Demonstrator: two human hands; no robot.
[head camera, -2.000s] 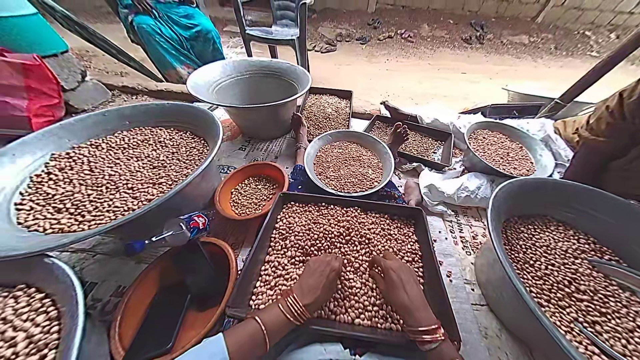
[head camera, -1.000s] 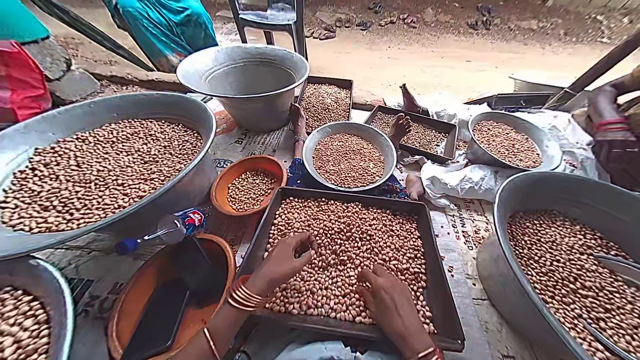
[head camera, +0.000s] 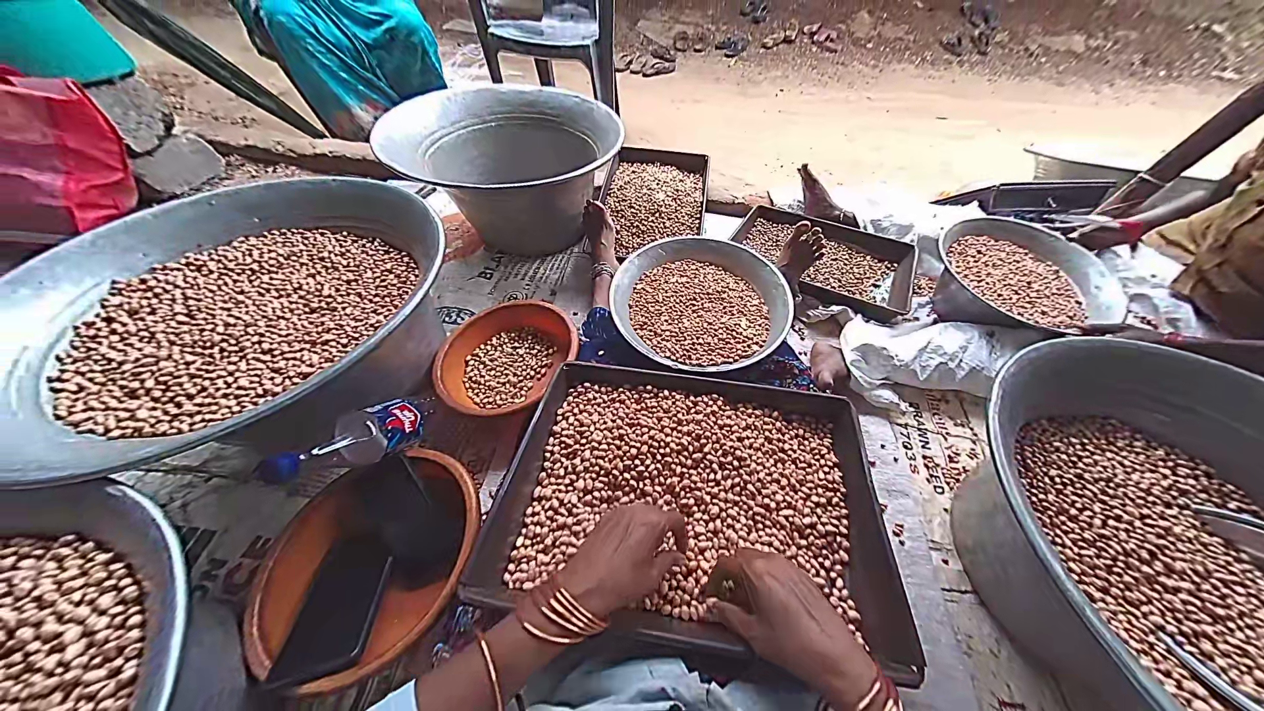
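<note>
A dark rectangular metal tray (head camera: 882, 533) full of brown nuts or seeds (head camera: 691, 464) lies in front of me. My left hand (head camera: 627, 558), with bangles at the wrist, rests low over the nuts near the tray's front, its fingers bent. Close beside it on the right, my right hand (head camera: 775, 607) touches the nuts by the front rim, thumb and fingers curled. Whether either hand pinches a single nut cannot be made out.
Metal basins of nuts stand at the left (head camera: 395, 326), lower left (head camera: 173, 592), right (head camera: 1037, 523) and beyond the tray (head camera: 780, 301). An orange bowl (head camera: 474, 494) holding a phone (head camera: 341, 602), a plastic bottle (head camera: 360, 439) and a smaller nut bowl (head camera: 568, 341) are left of the tray. People sit nearby.
My left hand has come down and to the right across the nuts, nearer to my right hand. One second ago the two were farther apart.
</note>
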